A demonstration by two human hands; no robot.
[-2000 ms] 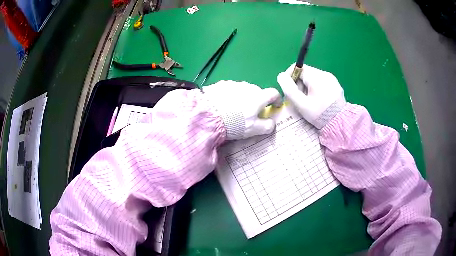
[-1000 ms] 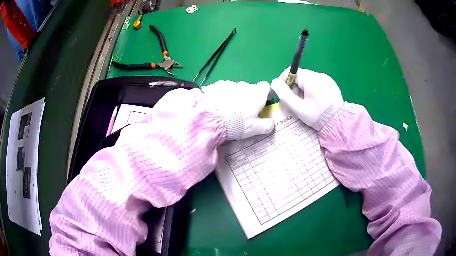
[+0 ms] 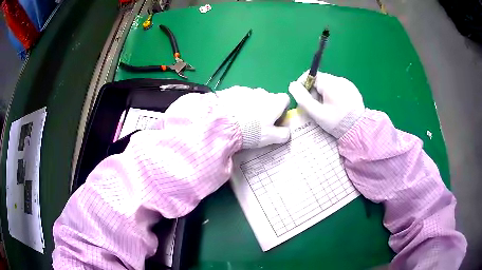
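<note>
The white record sheet (image 3: pixel 301 182) with a printed grid lies tilted on the green mat. A yellow patch (image 3: pixel 289 116) shows at its top edge between my hands. My gloved right hand (image 3: pixel 327 100) holds a dark pen (image 3: pixel 318 52) upright, its dark end pointing away from me. My gloved left hand (image 3: pixel 264 117) rests at the sheet's top left, thumb and fingers around the yellow patch. Whether it grips anything is hidden.
A black tray (image 3: pixel 100 113) with papers lies left, partly under my left sleeve. Side cutters (image 3: pixel 177 66) and thin black tweezers (image 3: pixel 230 59) lie on the mat beyond it. A picture sheet (image 3: pixel 24 179) lies on the dark green belt at far left.
My right hand and the pen have shifted slightly left since the earliest frame. My left fingers have moved a little near the yellow patch. The picture sheet on the belt has shifted slightly.
</note>
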